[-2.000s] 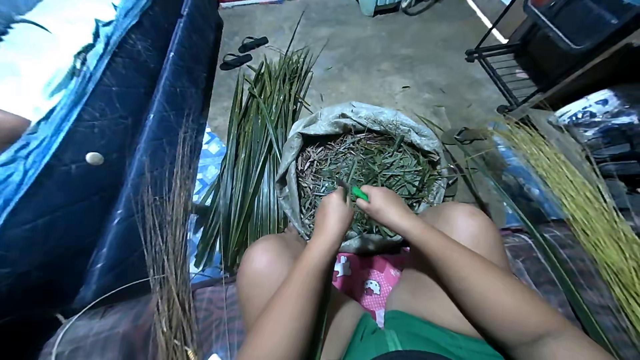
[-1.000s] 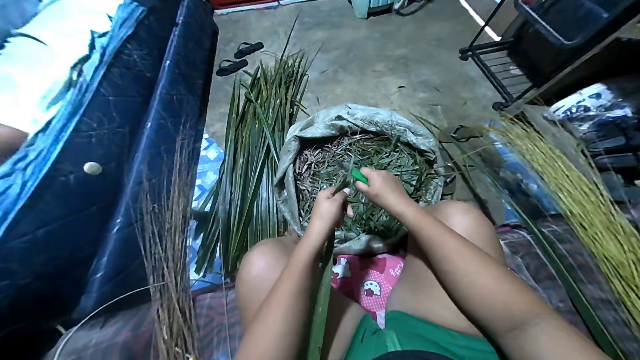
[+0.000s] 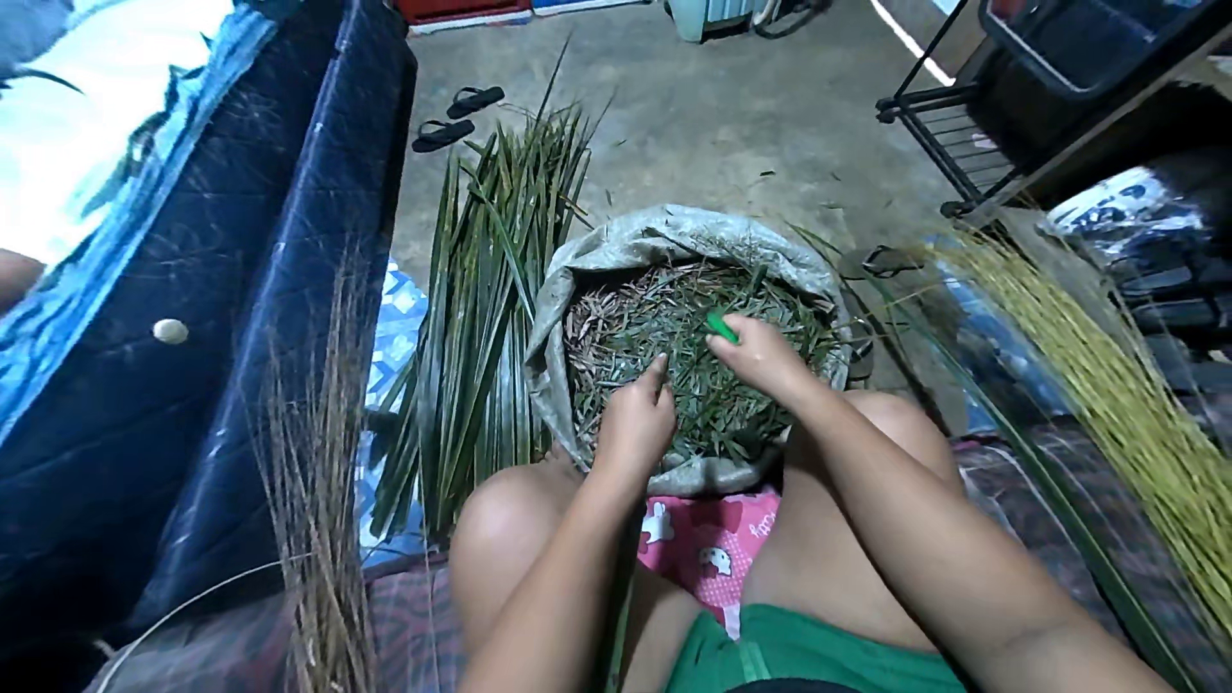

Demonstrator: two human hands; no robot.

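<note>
Over an open woven sack (image 3: 707, 223) filled with cut leaf scraps (image 3: 645, 318), both my hands are at work. My right hand (image 3: 760, 358) is closed around a small tool with a green handle (image 3: 722, 328); its blade cannot be made out. Lower and to the left, my left hand (image 3: 637, 419) grips a long green palm leaflet (image 3: 624, 616) that trails down beneath my forearm, its thumb pointing up. The two hands are apart. Left of the sack lies a pile of long green palm leaflets (image 3: 481, 337).
Brown thin ribs (image 3: 318, 481) stand at the left beside a dark blue mattress (image 3: 241, 289). A bundle of yellow-green ribs (image 3: 1107, 414) leans at the right. Black flip-flops (image 3: 443, 135) lie on the concrete floor. A black metal rack (image 3: 953, 125) stands at the upper right.
My hands were close together two seconds ago and are now farther apart. My left hand has moved down, and the green-handled tool has stayed in my right hand.
</note>
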